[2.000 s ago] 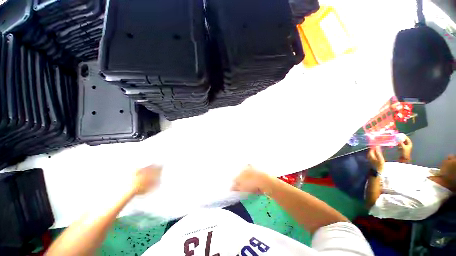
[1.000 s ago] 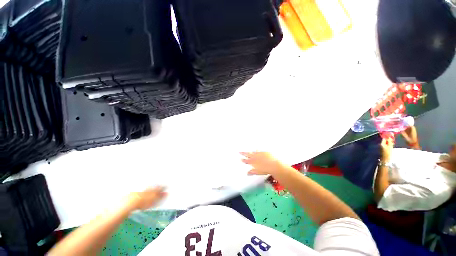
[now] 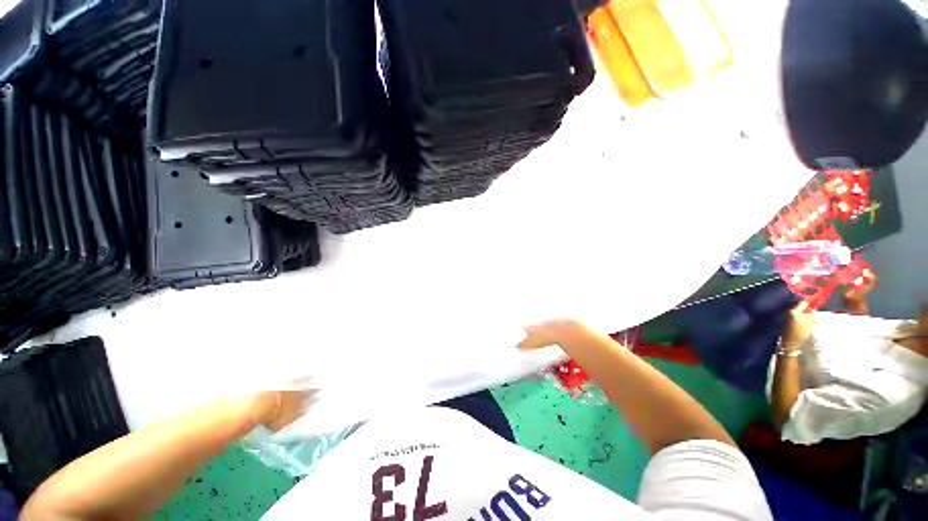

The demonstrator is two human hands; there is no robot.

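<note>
A clear plastic bag [image 3: 295, 448] lies crumpled along the bench's front edge and hangs down at the left. My left hand [image 3: 290, 405] is at the bag by the bench edge; its fingers are partly hidden and washed out. My right hand [image 3: 547, 334] is at the front edge of the white bench [image 3: 407, 295], further right, with its fingertips lost in the glare. A pale strip of plastic shows between the hands. Whether either hand grips the plastic cannot be told.
Tall stacks of black tablet cases [image 3: 265, 81] stand behind, with leaning rows at the left. More cases [image 3: 61, 407] sit at the near left. An orange tray [image 3: 651, 51] and black lamp shade [image 3: 855, 81] are at the back right. A co-worker [image 3: 845, 377] handles red parts at the right.
My left hand has moved down and left to the bench edge. My right hand has moved slightly right and down. The bag now shows more below the edge. The view has shifted slightly.
</note>
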